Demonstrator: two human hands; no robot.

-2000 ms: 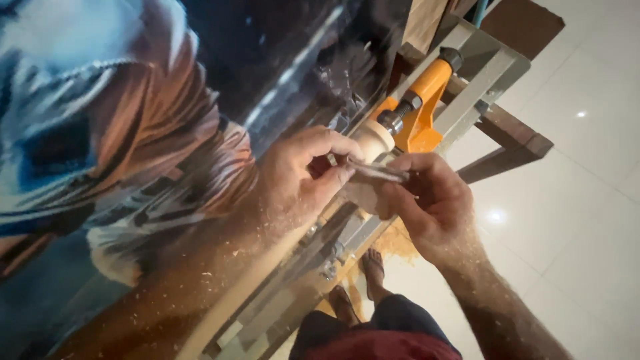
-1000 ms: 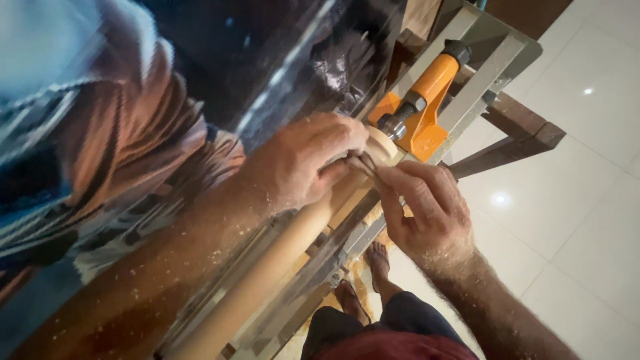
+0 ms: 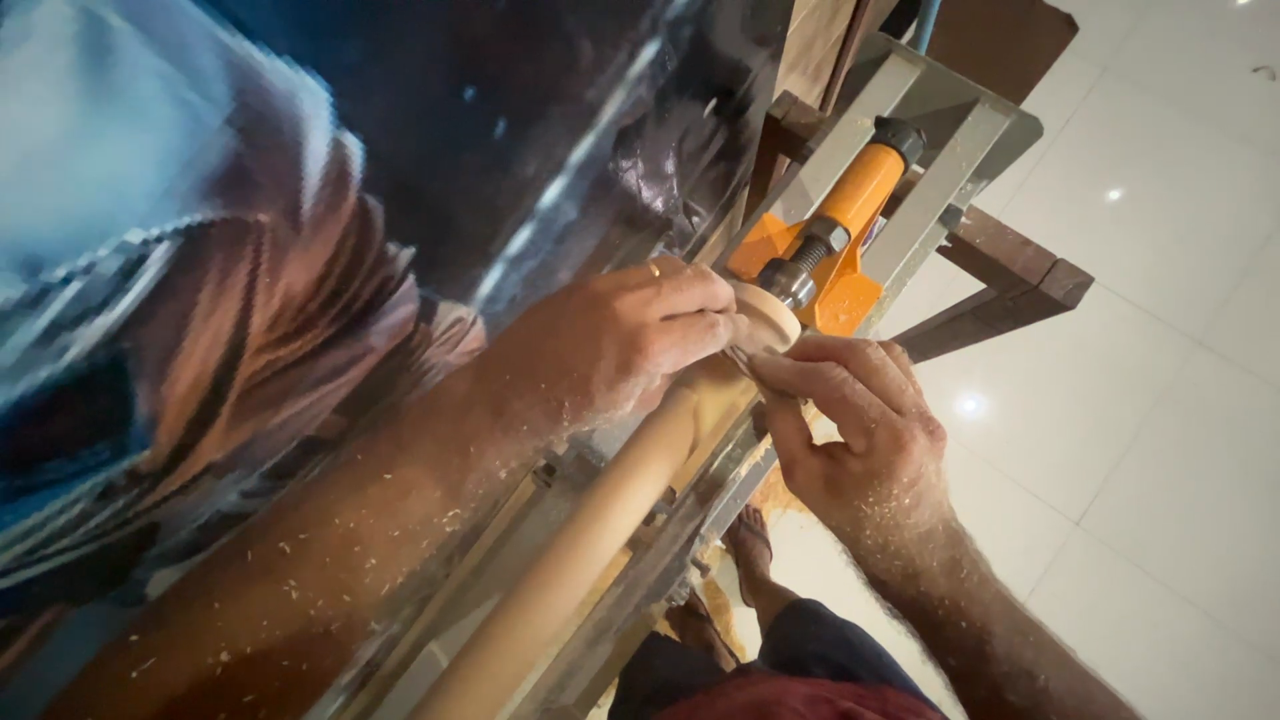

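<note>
A long, pale wooden spindle (image 3: 580, 540) lies along a wood lathe, its wider rounded end (image 3: 768, 317) meeting the metal centre of the orange tailstock (image 3: 862, 190). My left hand (image 3: 630, 335) pinches a thin strip, seemingly sandpaper (image 3: 740, 358), against the wood just below that rounded end. From the other side my right hand (image 3: 850, 410) has thumb and fingers closed on the strip's other end. Fine wood dust and shavings cover both forearms. The fingers hide most of the strip and the narrow part of the wood under it.
The lathe's metal bed rails (image 3: 945, 190) run diagonally, carried on a dark wooden stand (image 3: 1010, 270). A large printed picture sheet (image 3: 560, 110) spans the left side. Below, my feet stand on a tiled floor (image 3: 1120, 420) with shavings near them.
Two seconds ago both hands held the strip up near the spindle's end; now they have it down against the wood. The spindle shows more fully below my left hand.
</note>
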